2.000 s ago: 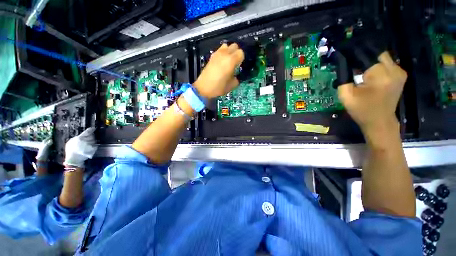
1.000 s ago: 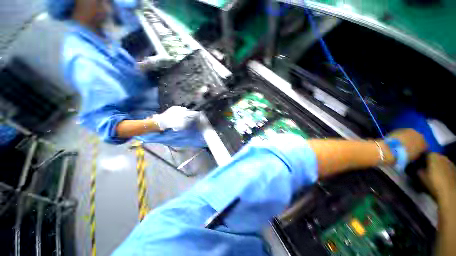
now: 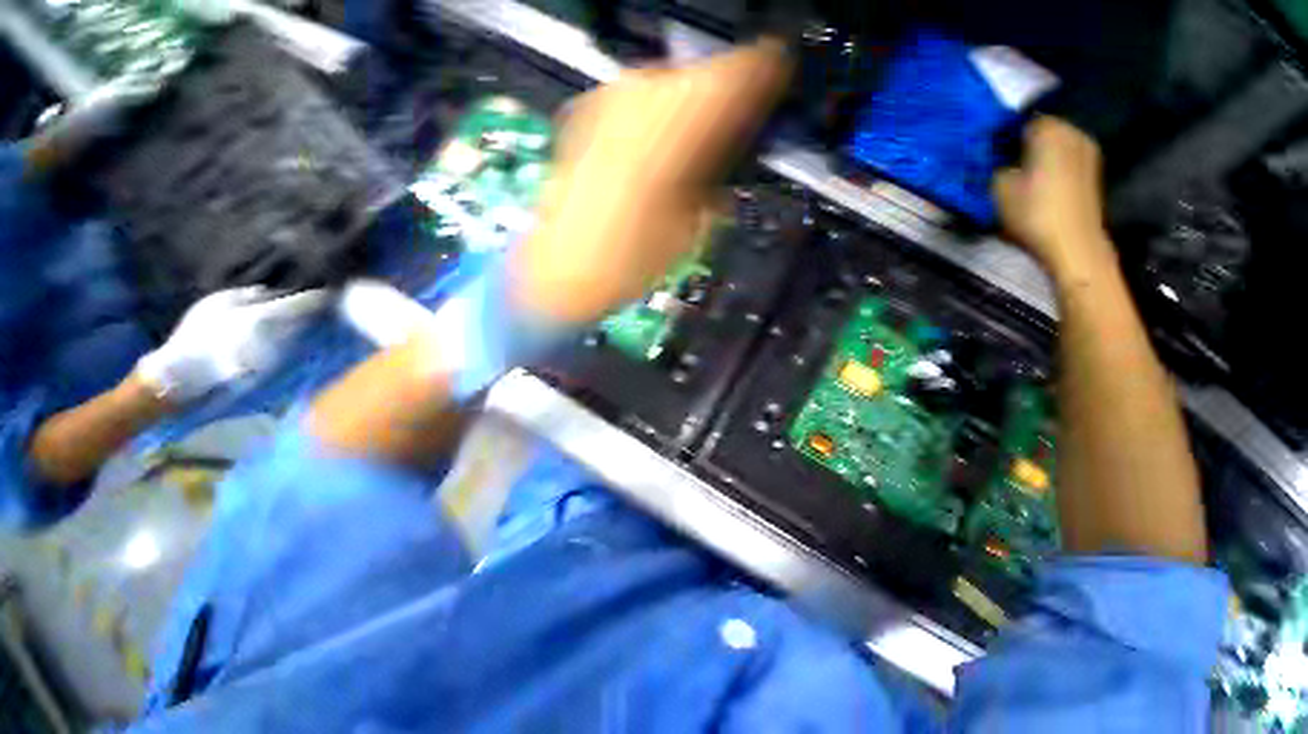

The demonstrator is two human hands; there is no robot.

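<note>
Green circuit boards lie in a black carrier on the line, with yellow and orange parts on them. My left hand is blurred, above another carrier with a green board partly hidden under it; its fingers point up and right, and I cannot tell whether it holds anything. My right hand is at the right edge of the bright blue component heap, beyond the rail; its fingertips are partly hidden and its grip is unclear.
A metal rail runs along the near side. At left, a co-worker's white-gloved hand is near a dark carrier. White paper is by the blue heap. Dark bins with small shiny parts are at right. A tape strip is on the carrier's near edge.
The view has swung back right from the co-worker's side. My hands, close together near the blue heap a second ago, are now apart: left over the line, right at the heap.
</note>
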